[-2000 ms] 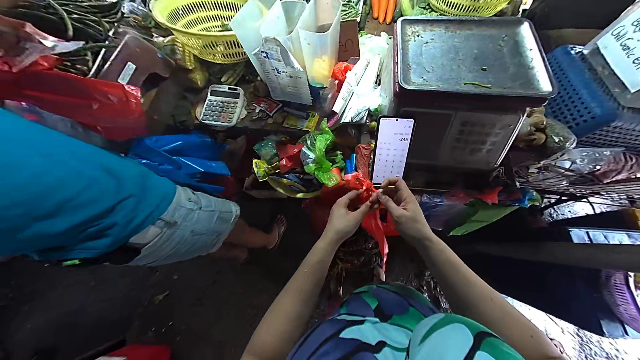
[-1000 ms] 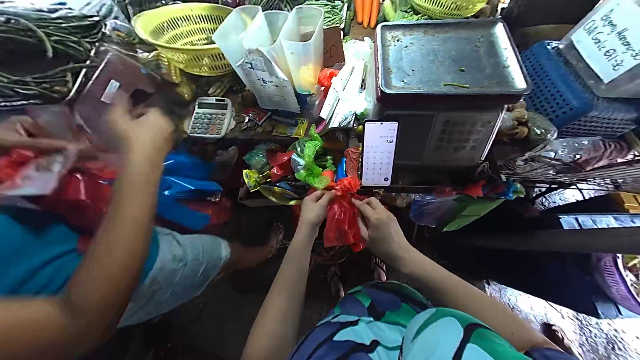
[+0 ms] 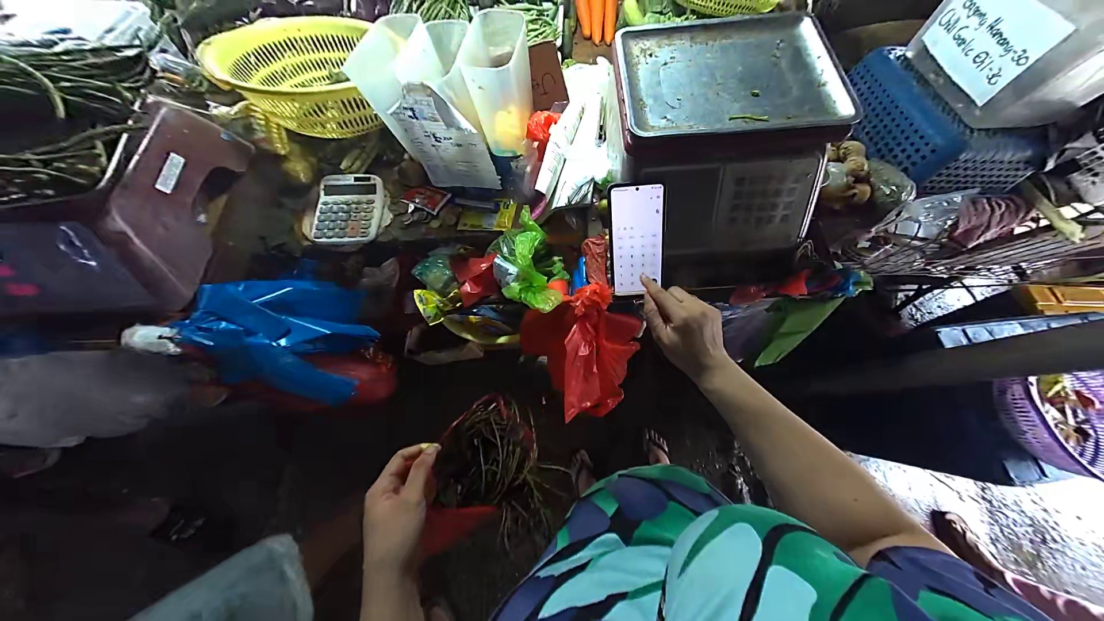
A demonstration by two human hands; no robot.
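Observation:
My right hand (image 3: 686,330) has its index finger on the lower edge of a smartphone (image 3: 637,237) that shows a calculator screen and stands upright against the dark red weighing scale (image 3: 733,172). Red plastic bags (image 3: 593,354) hang from the stall edge, just left of that hand. My left hand (image 3: 398,492) is lower down, thumb and index finger pinched together; a tiny pale bit shows at the fingertips, too small to identify. Below the stall, beside it, is a container of thin stems (image 3: 487,457). Green plastic bags (image 3: 528,267) lie bunched left of the red ones.
A white desk calculator (image 3: 347,209), clear plastic pitchers (image 3: 496,82) and a yellow basket (image 3: 289,73) stand on the stall. Blue plastic bags (image 3: 276,332) hang at left. Blue crates (image 3: 940,129) are at right, above a metal bar (image 3: 940,354). Part of another person shows at lower left.
Both hands have let go of the red plastic bag they were handling. My right hand has moved to the phone, my left hand down and left. The other person has mostly left the view.

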